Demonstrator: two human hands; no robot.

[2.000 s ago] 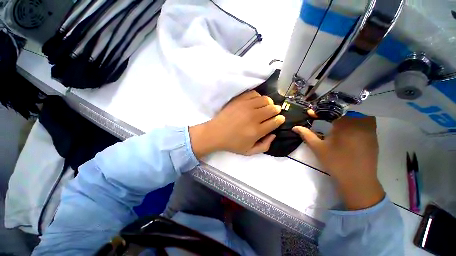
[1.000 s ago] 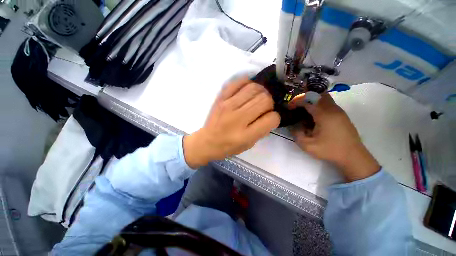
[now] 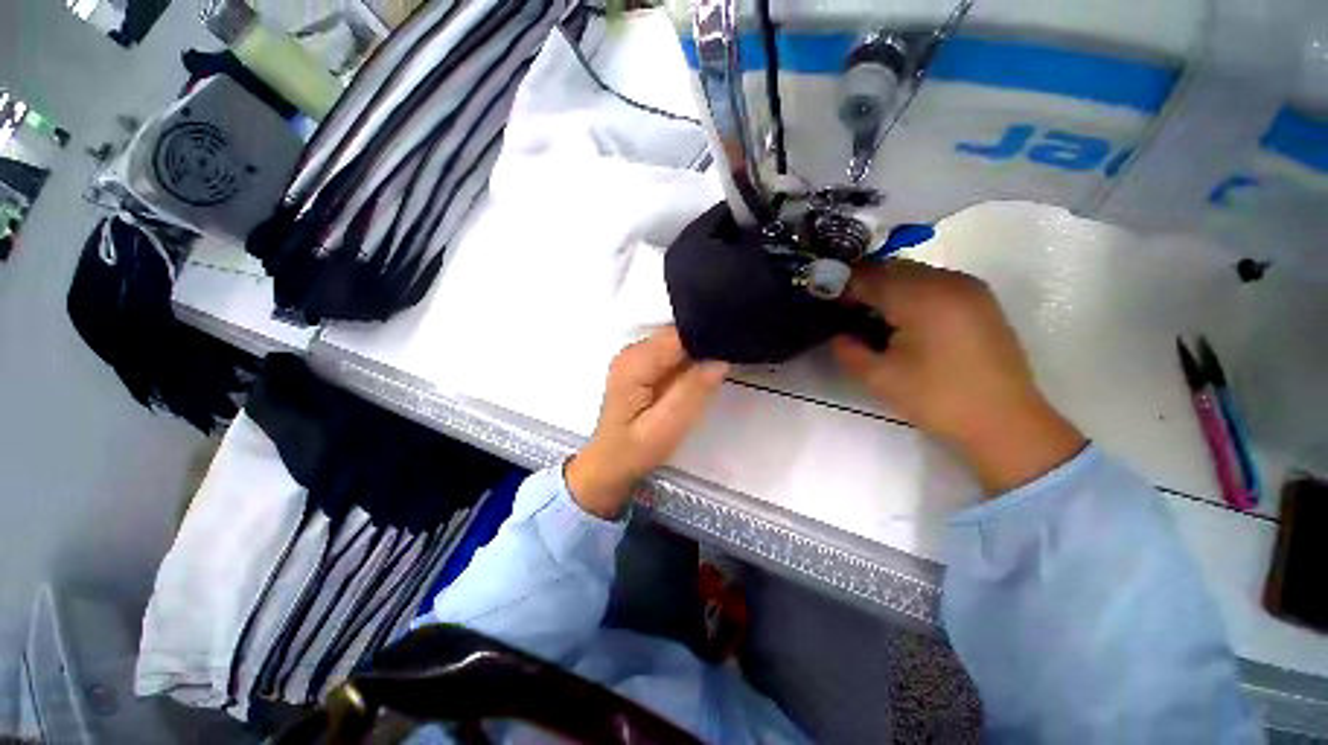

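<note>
A small black fabric piece (image 3: pixel 743 299) lies under the presser foot and needle area (image 3: pixel 779 226) of the white sewing machine (image 3: pixel 932 88). My left hand (image 3: pixel 648 408) pinches its lower left edge between thumb and fingers. My right hand (image 3: pixel 947 357) holds its right end close beside the foot. A small grey ring or guard (image 3: pixel 829 278) shows at a right-hand finger. The white panel (image 3: pixel 575 218) spreads on the table left of the needle. The needle tip and the fingertips under the cloth are hidden.
Stacked black-edged panels (image 3: pixel 401 160) lie at the table's far left, near a grey vented box (image 3: pixel 204 160). Black strips (image 3: pixel 131 313) hang off the left end. More panels (image 3: pixel 219 560) lie lower left. Pens (image 3: pixel 1219 422) and a phone (image 3: pixel 1301 553) lie right.
My left hand has moved down and left to the black piece's lower edge. The black piece now shows wider and flatter. My right hand stays beside the foot. The view has shifted right.
</note>
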